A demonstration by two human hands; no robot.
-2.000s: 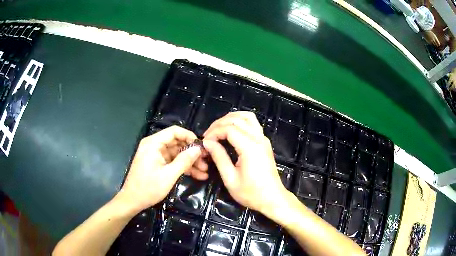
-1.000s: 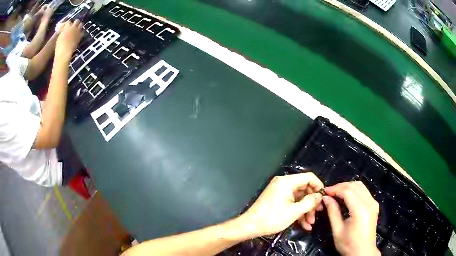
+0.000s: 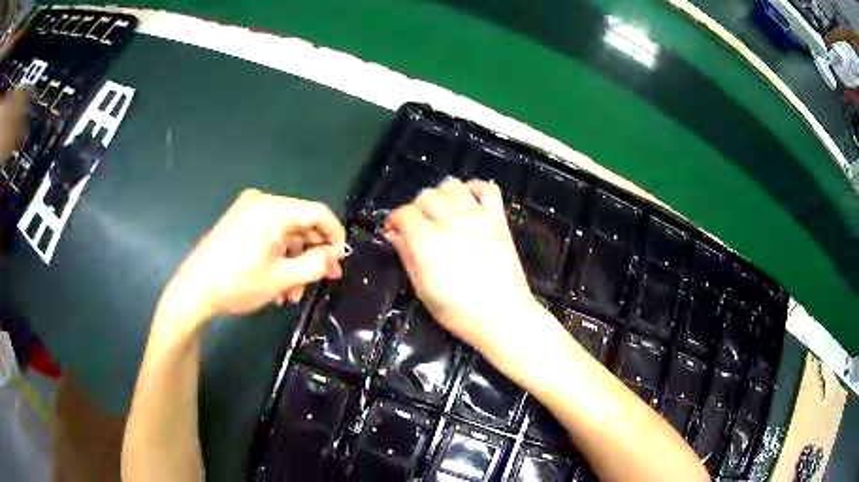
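The large glossy black blister tray (image 3: 650, 282) lies in front of me with rows of rectangular pockets. My left hand (image 3: 268, 254) is over the tray's left edge, its thumb and fingertips pinched on a tiny pale ring or clip (image 3: 346, 249) that sticks out at the tips. My right hand (image 3: 452, 245) is palm down over the upper left pockets, fingertips bent together near a cell. Something small and pale shows at its fingertips, but it is too small to tell what it is or whether it is held.
A white cut-out frame (image 3: 105, 113) and a neighbouring black tray (image 3: 56, 56) are at far left, with part of a person's hand (image 3: 11, 122). The green conveyor (image 3: 527, 80) runs beyond the pale edge. A cardboard sheet (image 3: 812, 405) with dark components (image 3: 808, 463) is at right.
The view swung left and then back over the tray. My hands, together before at a small dark part, are now apart. A pale piece now shows at my left fingertips.
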